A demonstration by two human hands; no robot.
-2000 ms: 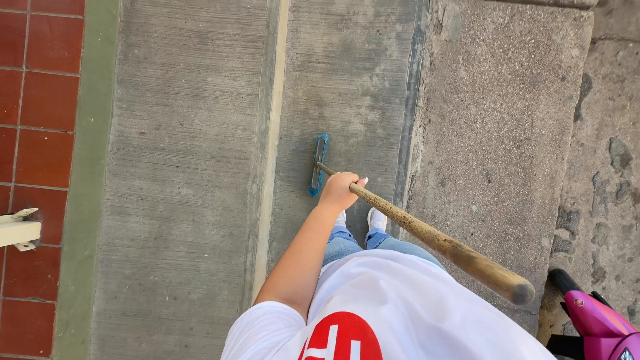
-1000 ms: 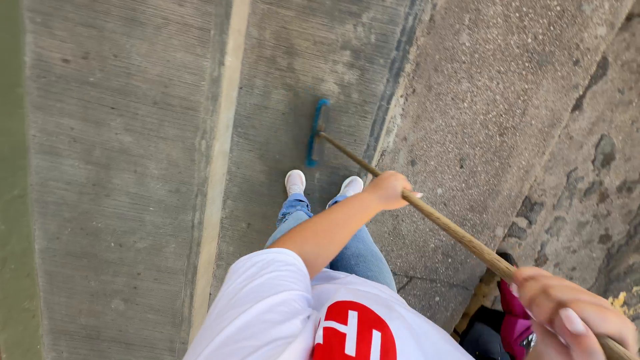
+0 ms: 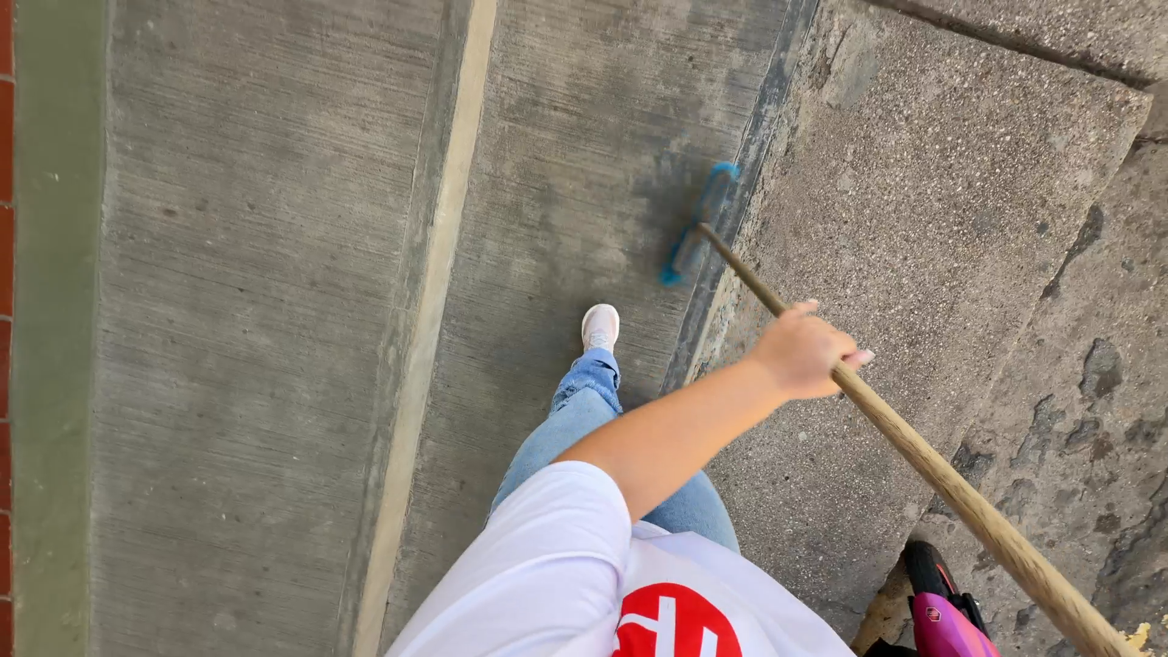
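My left hand (image 3: 808,351) is closed around the wooden handle (image 3: 949,484) of a push broom, partway along its length. The handle slopes from the lower right up to a blue broom head (image 3: 701,224), which is blurred and lies on the concrete close to the dark seam beside the rougher slab. My right hand is outside the view; the upper end of the handle leaves the frame at the lower right. One white shoe (image 3: 600,327) shows below the broom head, at the end of a jeans leg.
A pale strip (image 3: 429,310) runs along the grey concrete. At the far left are a green painted band (image 3: 55,319) and red tiles. Rough, pitted slabs (image 3: 922,182) lie to the right. Part of a pink and black vehicle (image 3: 949,620) stands at the lower right.
The broom head has moved right, to the dark seam. My right hand, on the handle a second ago, has left the view. Only one shoe shows now, where two did before.
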